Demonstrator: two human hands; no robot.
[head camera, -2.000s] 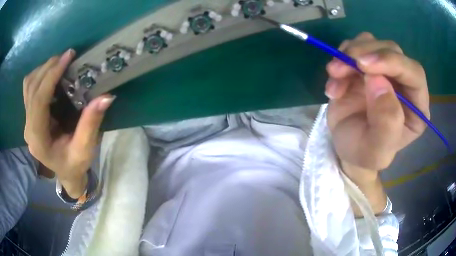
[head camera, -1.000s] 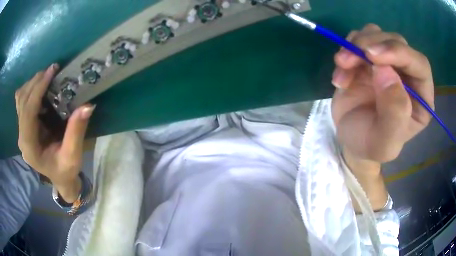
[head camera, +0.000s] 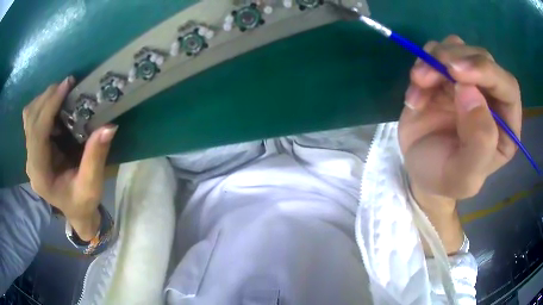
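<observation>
A long grey metal bar (head camera: 172, 69) lies across the green surface and looks curved through the lens. Several small dark square parts with round centres (head camera: 192, 41) sit in a row along it, with pale tabs at their sides. My left hand (head camera: 68, 161) grips the bar's left end between thumb and fingers. My right hand (head camera: 461, 119) holds a fine brush with a blue handle (head camera: 417, 50) like a pen. The brush's silver ferrule points up left, and its dark tip is over the bar's right end, near the last square part (head camera: 308, 2).
The green table (head camera: 250, 95) has its near edge just in front of my body. A grey-blue sleeve of another person (head camera: 24, 232) shows at the lower left. Yellow floor lines (head camera: 500, 202) show at the right.
Since two seconds ago, the bar and my left hand have moved left. The brush tip has shifted right along the bar from the second-last square part towards its right end.
</observation>
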